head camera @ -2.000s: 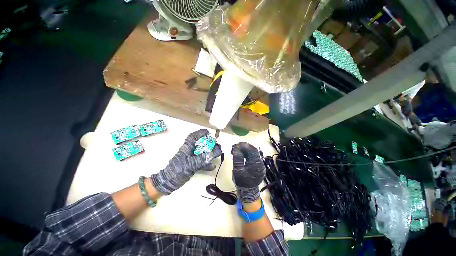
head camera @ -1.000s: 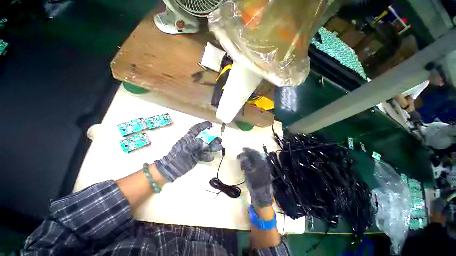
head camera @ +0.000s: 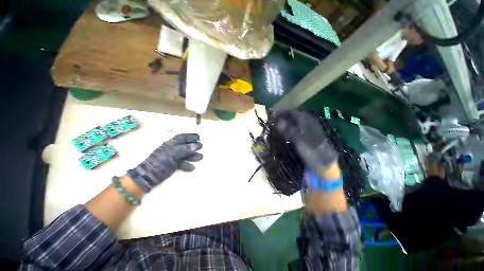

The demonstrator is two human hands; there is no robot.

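Observation:
My left hand (head camera: 169, 160), in a grey knit glove, is over the cream-white board, fingers bent and slightly apart, with nothing seen in it. My right hand (head camera: 305, 138), gloved and blurred, is on top of the black cable pile (head camera: 281, 168); its fingertips are unclear, so whether it grips a cable cannot be told. Three green circuit boards lie at the left of the work surface: one at the upper right (head camera: 122, 126), one beside it (head camera: 90, 138) and one below (head camera: 97, 156). A thin dark tip (head camera: 198, 119) points down below the white cone (head camera: 204, 77).
A raised wooden board (head camera: 114, 69) runs behind the work surface, with a yellow-black tool (head camera: 236, 86) on it. A plastic-wrapped hood (head camera: 223, 24) hangs above. A grey post (head camera: 339, 55) slants at right. Clear plastic (head camera: 383, 166) lies far right. Other people are at upper and lower right.
The green board has left my left hand, and the coiled cable is gone from between my hands. My right hand has moved right onto the cable pile. The view has shifted right.

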